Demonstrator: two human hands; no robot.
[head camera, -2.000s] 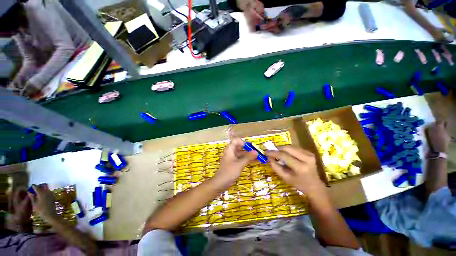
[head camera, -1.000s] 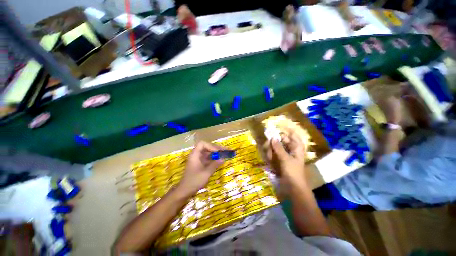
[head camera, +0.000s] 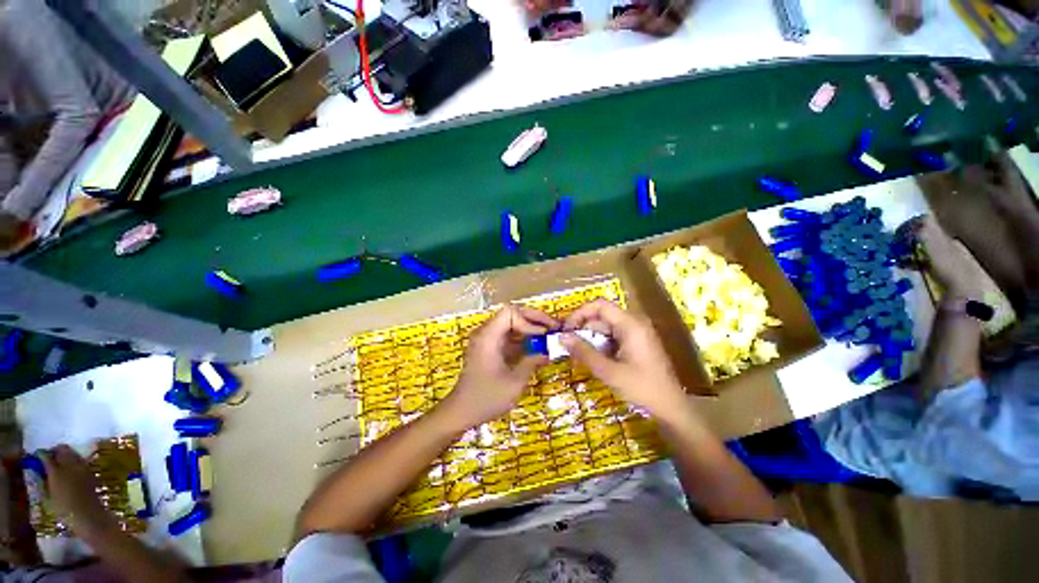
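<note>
A blue battery cell (head camera: 538, 343) is held between my two hands above the amber taped panel (head camera: 456, 456). My left hand (head camera: 498, 362) grips its left end. My right hand (head camera: 624, 351) holds a white insulating pad (head camera: 578, 343) against the cell. The fingers partly hide both pieces. The panel has dark grid lines, and thin lead wires (head camera: 334, 393) stick out at its left edge. The pad box (head camera: 786, 285) with cream pieces stands right of the panel.
A green belt (head camera: 387, 171) carries blue cells and pink-wrapped parts. A heap of blue cells (head camera: 843, 273) lies far right beside another person's arm (head camera: 957, 273). A grey metal bar (head camera: 137, 313) juts in from the left. Another worker's hands (head camera: 68, 490) are lower left.
My right hand has moved left from the pad box to the cell, bringing a white pad. My left hand still holds the cell. The camera view has shifted.
</note>
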